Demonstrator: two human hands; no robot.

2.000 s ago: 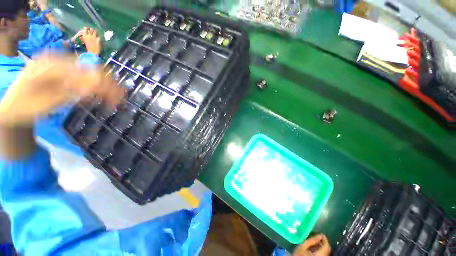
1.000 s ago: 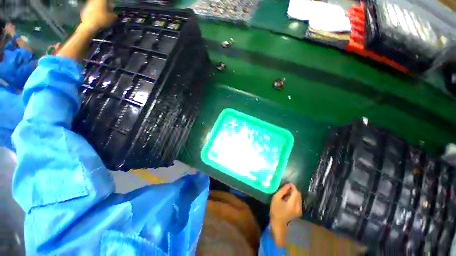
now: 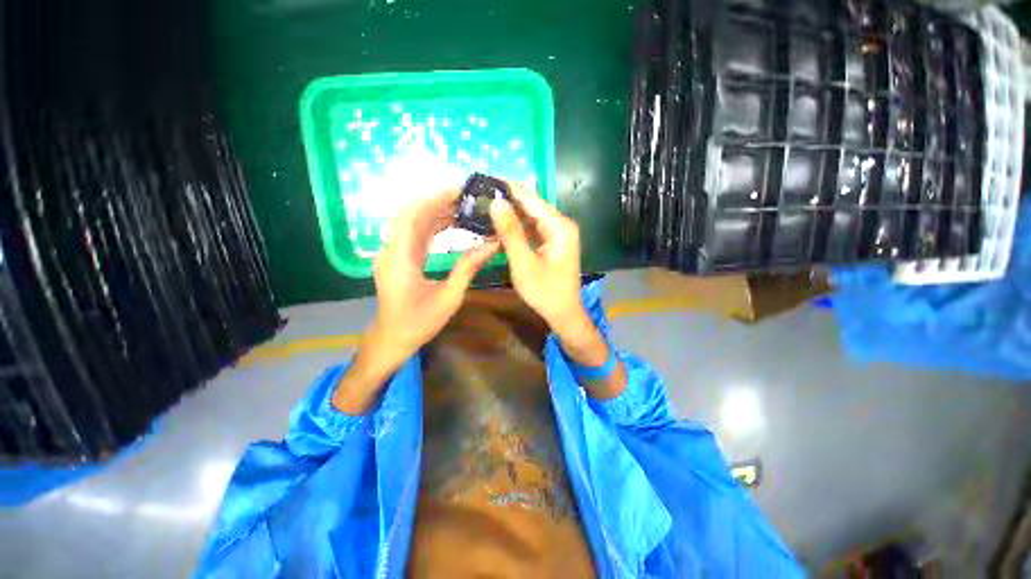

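Note:
A small black housing (image 3: pixel 482 204) is held between my two hands over the near edge of the bright green tray (image 3: pixel 543 136). My left hand (image 3: pixel 421 271) holds the housing's left side with its fingertips. My right hand (image 3: pixel 545 255) has its thumb and fingers on the housing's right side. Many tiny white parts (image 3: pixel 390 141) lie scattered in the tray, partly lost in white glare. Whether a tiny part is between my fingertips cannot be told.
A tall stack of black trays (image 3: pixel 124 249) stands at the left. Another stack of black pocketed trays (image 3: pixel 780 147) stands at the right, with a white tray (image 3: pixel 1001 136) at its far side. The dark green bench (image 3: pixel 588 45) lies beneath; blue cloth shows at the right.
The view has turned down to the green tray. My left hand has come from the left tray stack to the middle. Both hands now meet at a black housing.

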